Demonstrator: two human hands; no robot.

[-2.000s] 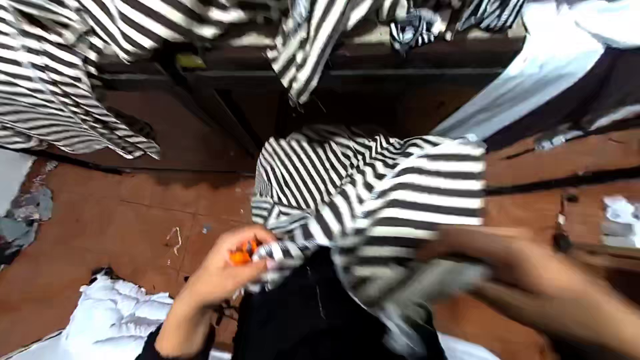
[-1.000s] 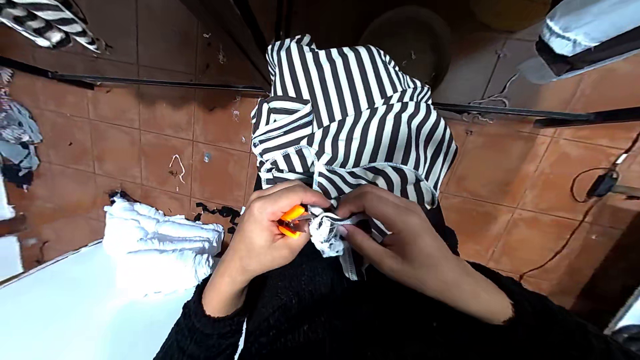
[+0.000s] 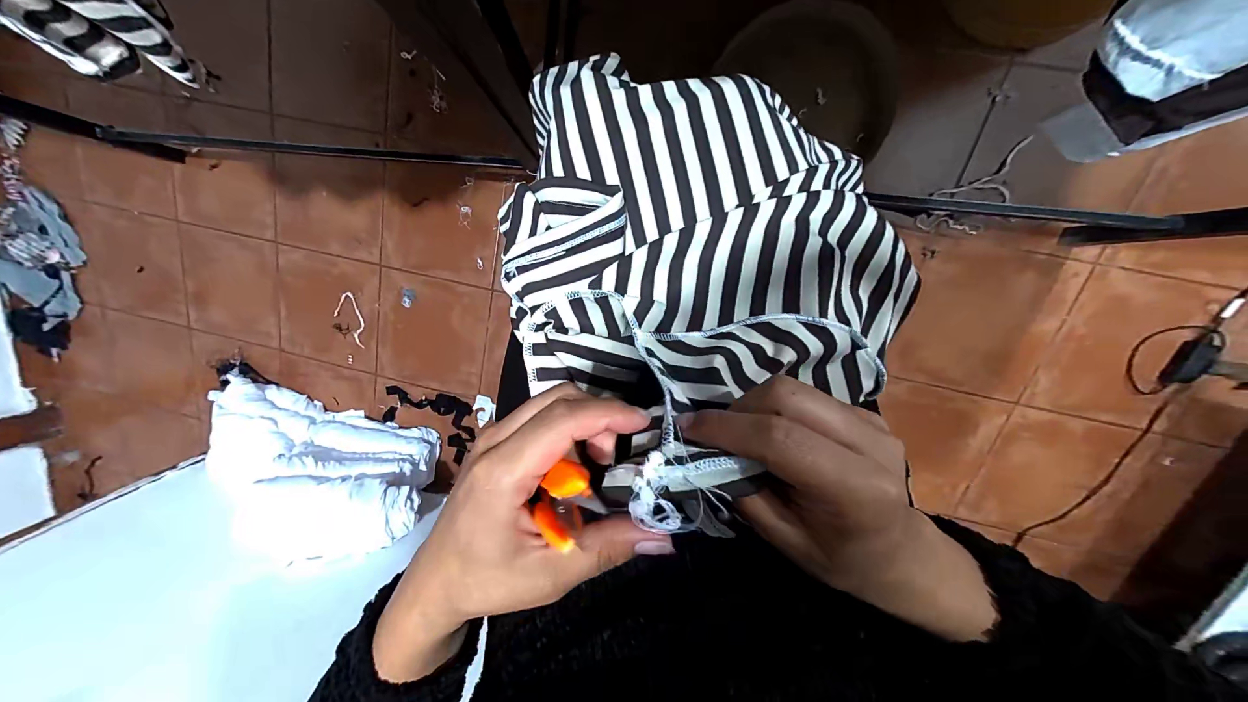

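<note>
A black-and-white striped garment [image 3: 712,195] lies across my lap, with overlocked seams showing. My left hand [image 3: 526,497] holds small orange-handled thread snips [image 3: 561,502] in its palm, and its fingertips touch the seam end beside a tangle of white threads [image 3: 655,497]. My right hand [image 3: 829,478] pinches the striped cloth just right of that tangle. The blades of the snips are mostly hidden, and I cannot tell whether they touch the threads.
White folded cloth [image 3: 322,468] rests on a white surface [image 3: 195,604] at the lower left. A dark metal bar [image 3: 322,148] crosses behind the garment. Scraps and threads lie on the tiled floor [image 3: 331,234]. A cable with a black plug [image 3: 1188,361] is at the right.
The view has tilted down from the striped cloth on the table. My right hand, blurred at the right two seconds ago, has come in beside my left at the seam end.
</note>
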